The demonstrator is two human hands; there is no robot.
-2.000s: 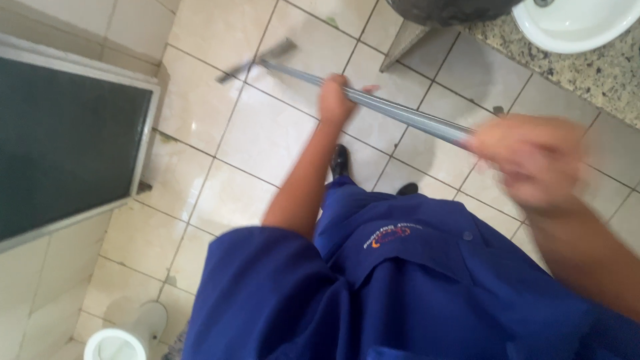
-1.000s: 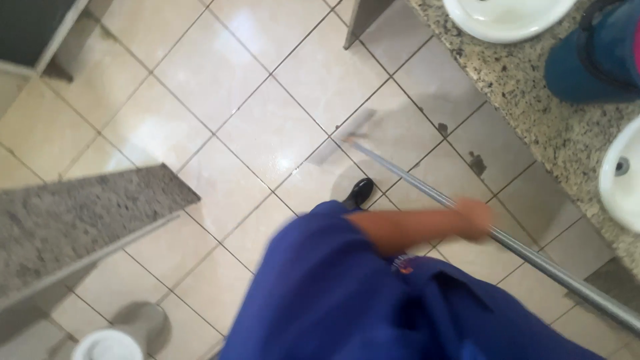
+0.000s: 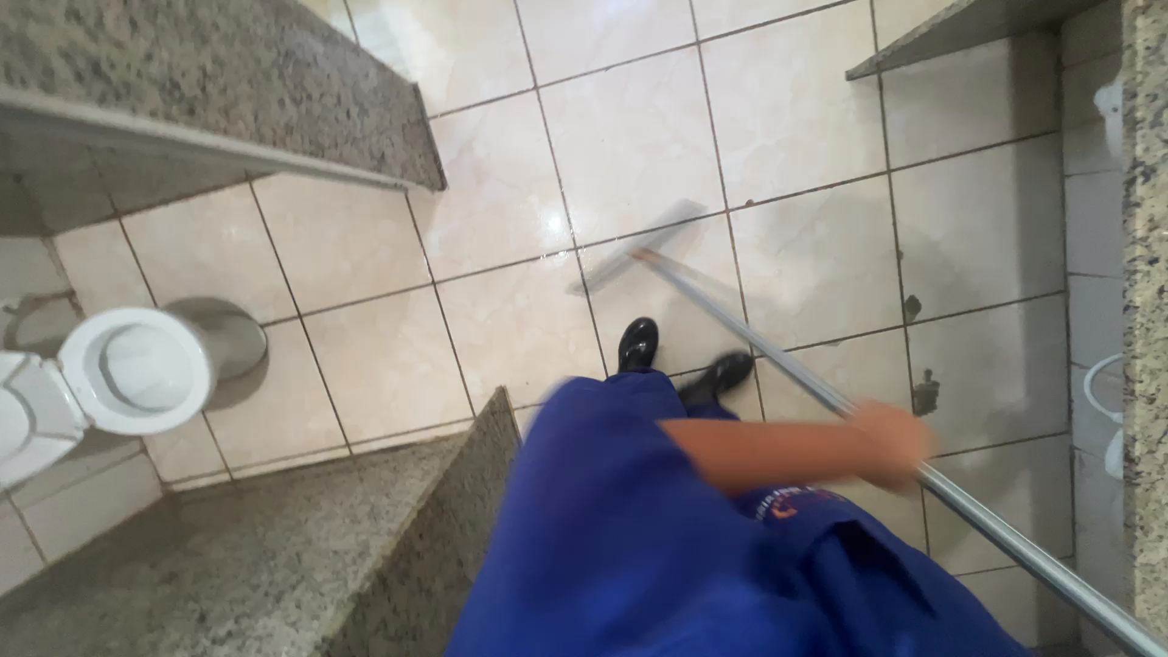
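Note:
My left hand is closed around the metal pole of a floor squeegee, and my left forearm reaches across my blue uniform. From the hand the pole slants up-left to a wide, blurred head resting on the pale floor tiles, just beyond my black boots. The other end of the pole runs out at the lower right corner. My right hand is outside the view. Wet-looking shine shows on the tiles near the head.
A white toilet stands at the left between two granite partitions, one at the upper left and one at the lower left. A granite counter edge runs down the right side. Another granite panel juts in at the upper right.
Two seconds ago both my hands were on the pole; now only the left shows. The squeegee head has moved nearer to my boots since then. The view has turned and shifted, bringing the toilet stall in.

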